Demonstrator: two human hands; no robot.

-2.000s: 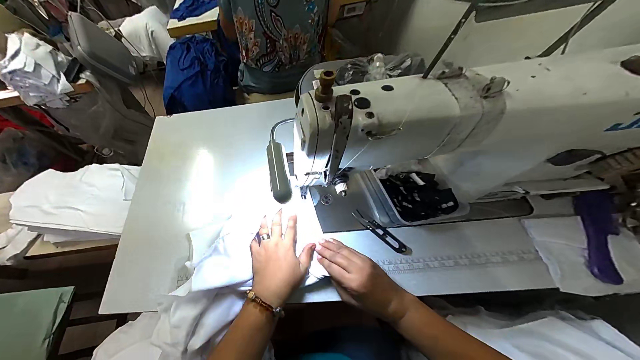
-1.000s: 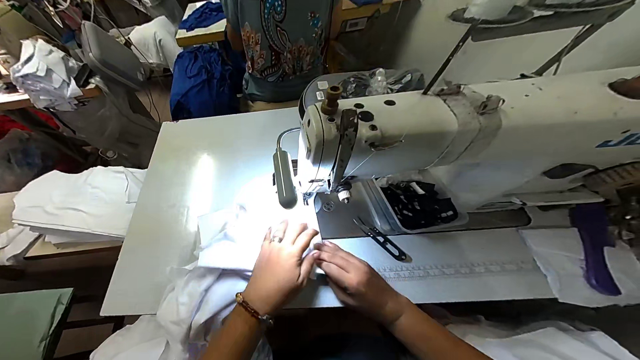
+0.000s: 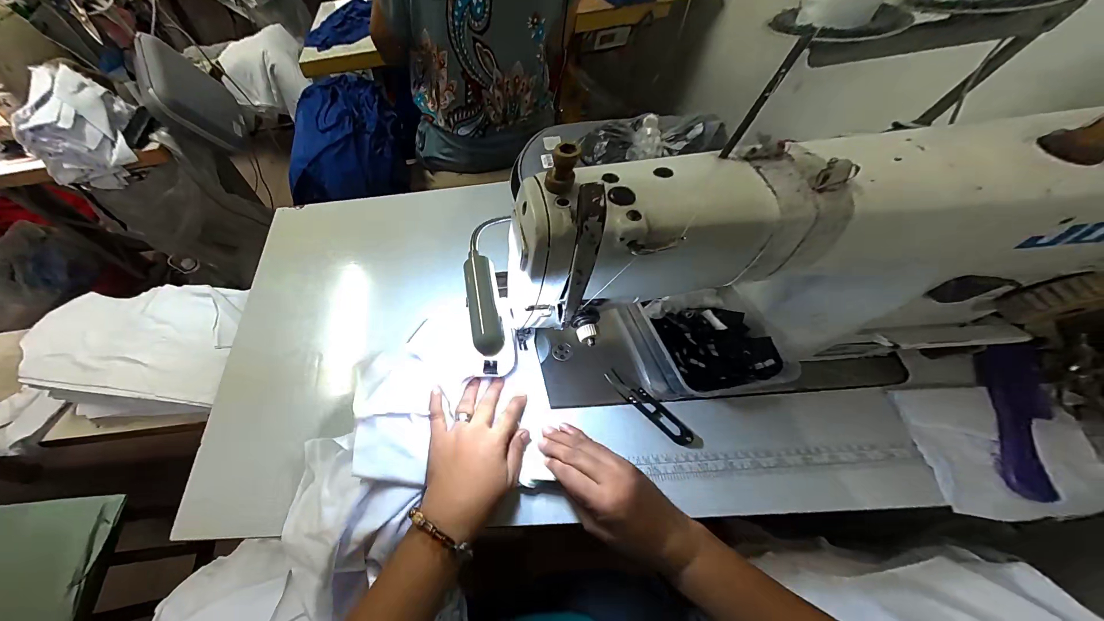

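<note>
White fabric (image 3: 392, 444) lies bunched on the table at the left of the sewing machine (image 3: 690, 233) and hangs over the front edge. My left hand (image 3: 473, 457), with a ring and a beaded bracelet, rests flat on this fabric just below the needle area, fingers apart. My right hand (image 3: 604, 492) touches the fabric's right edge with its fingertips, fingers close together; whether it pinches the cloth is hard to tell. A small lamp (image 3: 484, 306) lights the cloth beside the needle. Black thread snips (image 3: 655, 414) lie right of the needle plate.
A clear plastic box (image 3: 660, 362) of black pieces sits under the machine arm. White cloth with a purple strip (image 3: 1018, 423) lies at the right. Stacked white fabric (image 3: 129, 345) is at the left. A person (image 3: 483, 78) stands behind the table, near a blue cloth bundle (image 3: 345, 142).
My left hand's fingers are more spread than a second ago, and it lies flat on the fabric. The right hand remains at the cloth's right edge.
</note>
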